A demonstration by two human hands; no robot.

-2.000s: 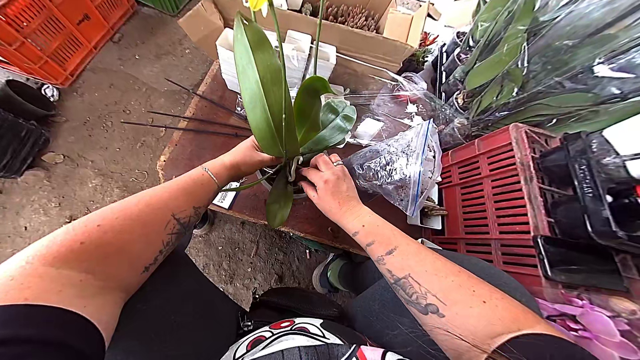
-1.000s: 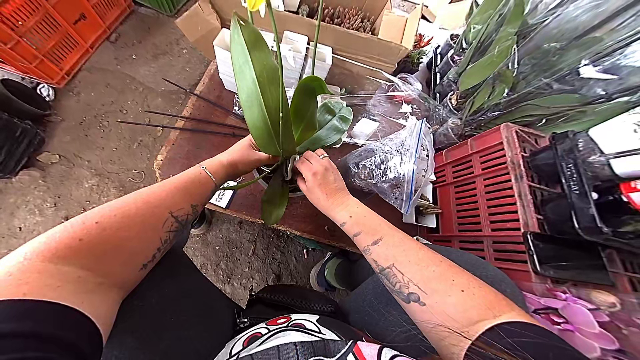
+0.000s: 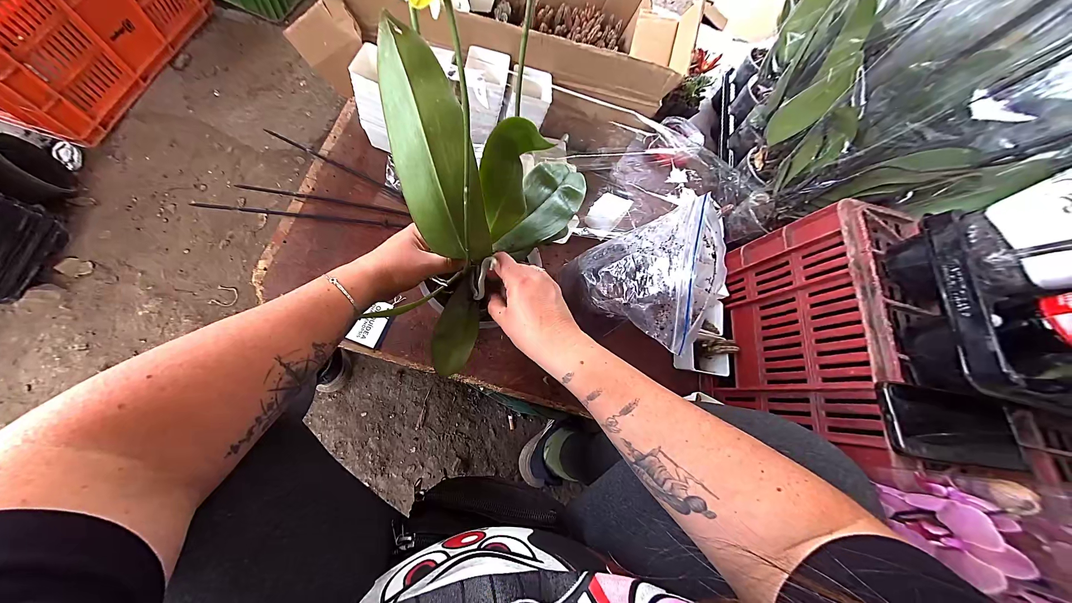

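Observation:
A potted orchid (image 3: 431,159) with broad green leaves and upright stems stands at the near part of a reddish-brown table (image 3: 301,260). My left hand (image 3: 414,258) is at the left of the plant's base, its fingertips hidden behind the leaves. At the right of the base, my right hand (image 3: 529,303) has thumb and fingers bent against a pale root (image 3: 483,276); whether they pinch it cannot be told. Leaves and hands cover most of the pot (image 3: 435,301). A printed card (image 3: 370,325) lies beside my left wrist.
A zip bag (image 3: 653,276) of potting material lies right of the plant. Thin dark sticks (image 3: 310,218) overhang the table's left edge. White containers (image 3: 368,92) and a cardboard box (image 3: 578,71) stand behind. A red crate (image 3: 812,327) and plastic-wrapped plants (image 3: 888,159) are at right.

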